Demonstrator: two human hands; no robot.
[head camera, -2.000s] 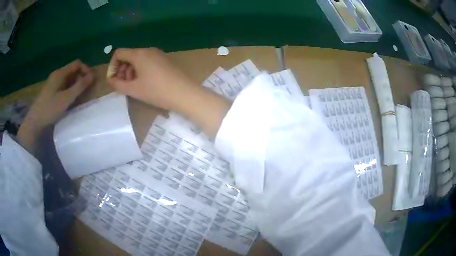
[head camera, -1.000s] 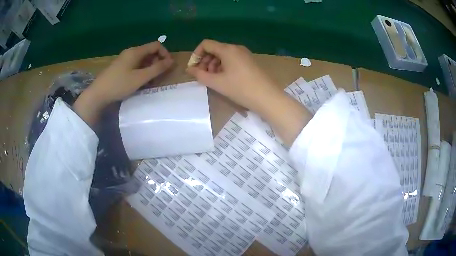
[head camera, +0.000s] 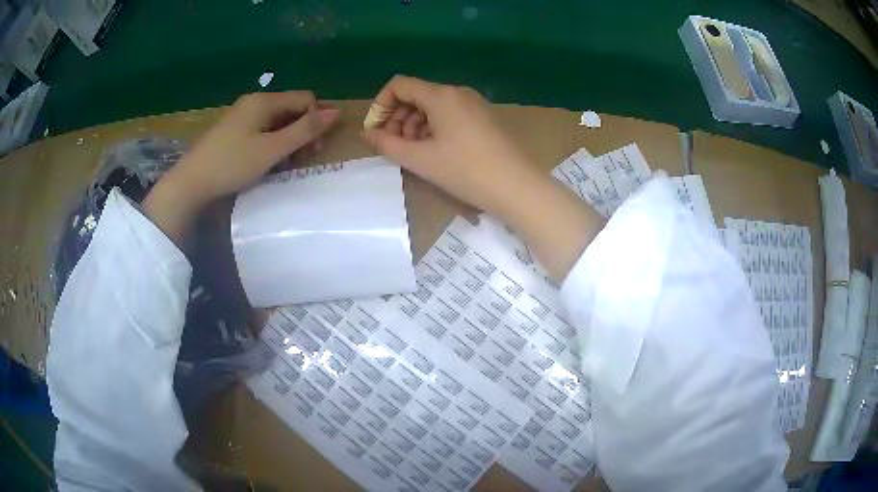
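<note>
My right hand is closed, with a small pale label pinched at the fingertips. My left hand is to its left, fingertips drawn together; whether they hold anything is hidden. A glossy white label sheet lies curved below both hands, with a few printed labels along its upper edge near my left wrist. Spare label sheets with rows of grey print overlap below and to the right of it. A packing tray at the upper right holds two cream units, one with a dark spot.
The green belt runs behind the brown tabletop. A clear bag with dark contents lies by my left arm. White rolled tubes are at the right. Part of another tray shows at the right edge. White scraps lie near the table edge.
The view has turned left since the first frame, shifting the tabletop right in view. Since the second frame, the tray and a scrap on the belt have moved slightly left. My right hand keeps its pinch.
</note>
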